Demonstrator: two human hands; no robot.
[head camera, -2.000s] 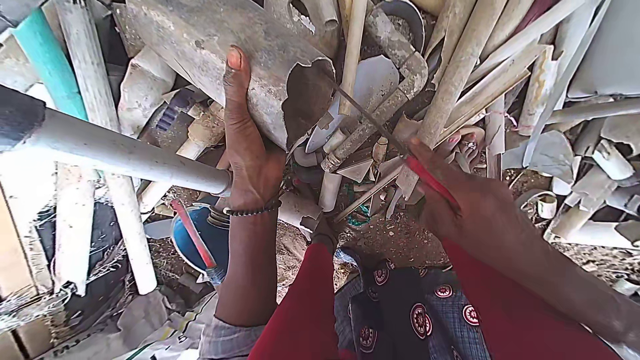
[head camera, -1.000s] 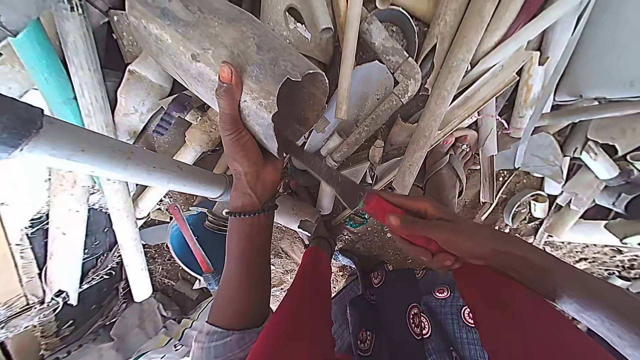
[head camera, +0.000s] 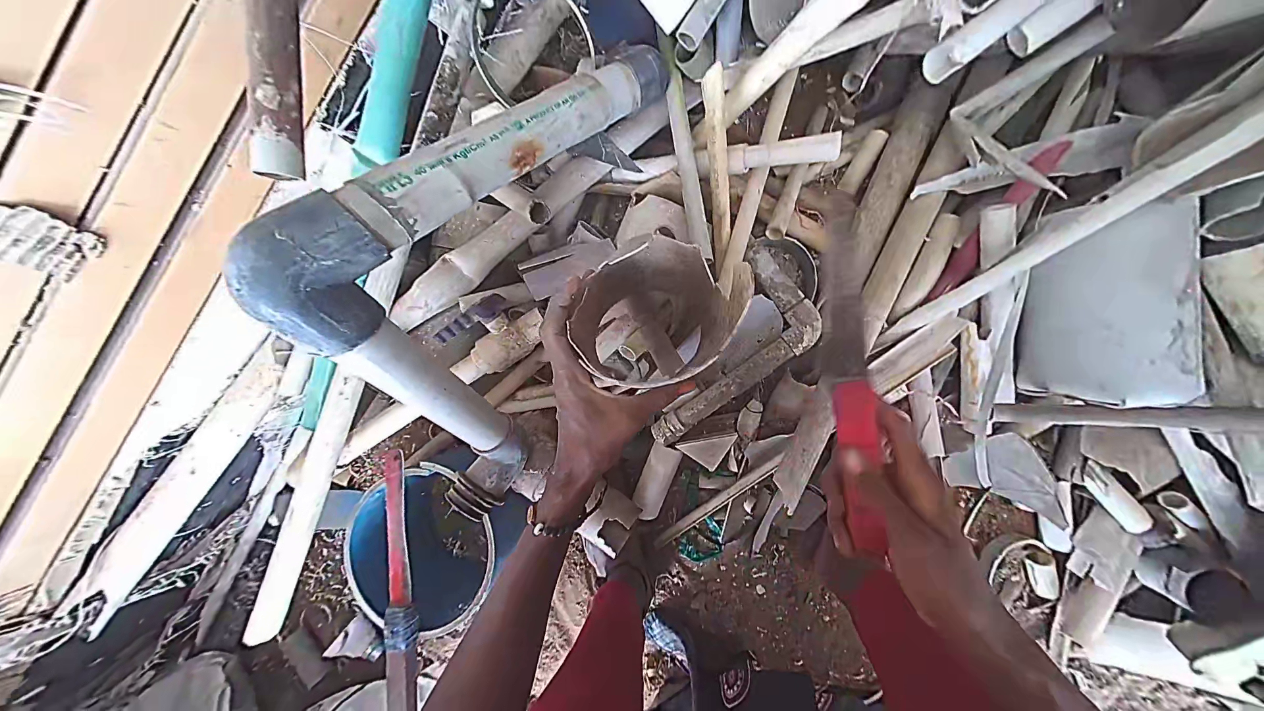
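Note:
My left hand (head camera: 597, 420) grips the lower left side of a wide plastic pipe piece (head camera: 644, 259), whose jagged open end faces me; loose scraps show through it. To the right, my right hand (head camera: 879, 474) is closed around the red handle of a handsaw (head camera: 841, 316). The saw's blade points up, blurred, apart from the pipe piece. A white pipe with a grey elbow (head camera: 306, 272) slants past at the left, its lower end close to my left wrist.
Cut pipes and plastic scraps (head camera: 928, 257) lie piled all around. At lower left, a blue bucket (head camera: 420, 543) stands behind a red-handled tool (head camera: 397, 533). A teal pipe (head camera: 390, 89) and wooden slats (head camera: 128, 197) are at the left. A flat grey sheet (head camera: 1111, 306) lies right.
The saw blade, earlier at the wide pipe's jagged end, now points up away from it. My left hand has turned the pipe so its open end faces me. The view has shifted.

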